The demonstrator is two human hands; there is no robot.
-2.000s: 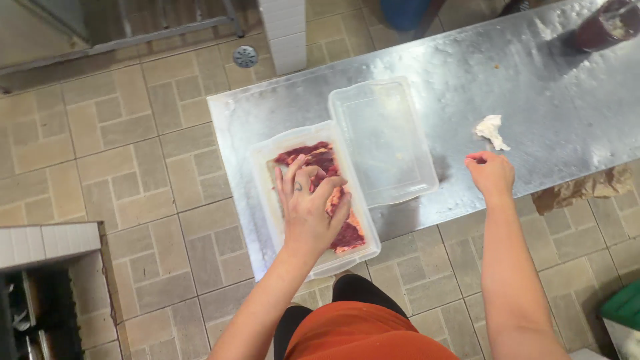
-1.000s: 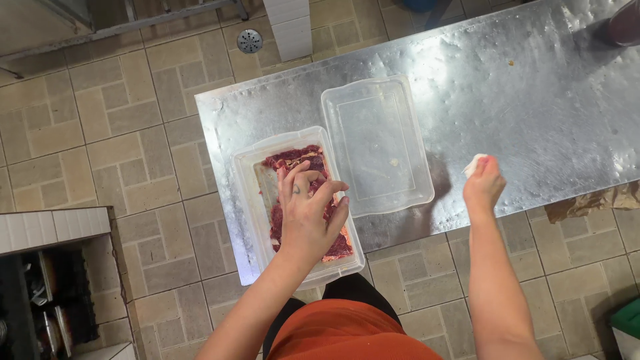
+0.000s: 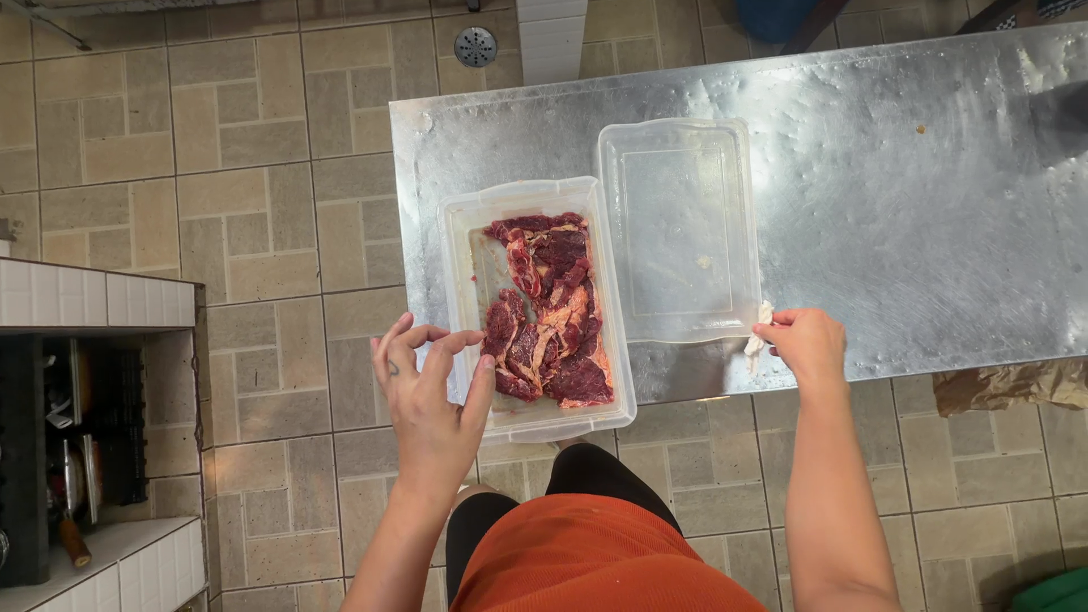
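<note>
A clear plastic container (image 3: 626, 374) with slices of raw red meat (image 3: 557, 314) in it stands at the left end of the metal table, its lower end at the front edge. My left hand (image 3: 429, 387) is over the container's lower left side, fingers apart and holding nothing that I can see. To the right of the container, its edge close beside it, lies a clear plastic lid (image 3: 680, 225). My right hand (image 3: 799, 340) pinches a crumpled white cloth (image 3: 756, 344) at the lid's lower right corner.
The dented metal table (image 3: 901, 238) stretches off to the right. Brown paper (image 3: 1011, 382) shows below its front edge. At the lower left, a tiled recess holds knives and other tools (image 3: 76, 459). A floor drain (image 3: 475, 47) and a white tiled pillar (image 3: 551, 38) are beyond the table.
My left hand has moved from over the meat to the container's left side. My right hand, apart from the white cloth two seconds ago, took hold of it and has moved left to the lid's corner.
</note>
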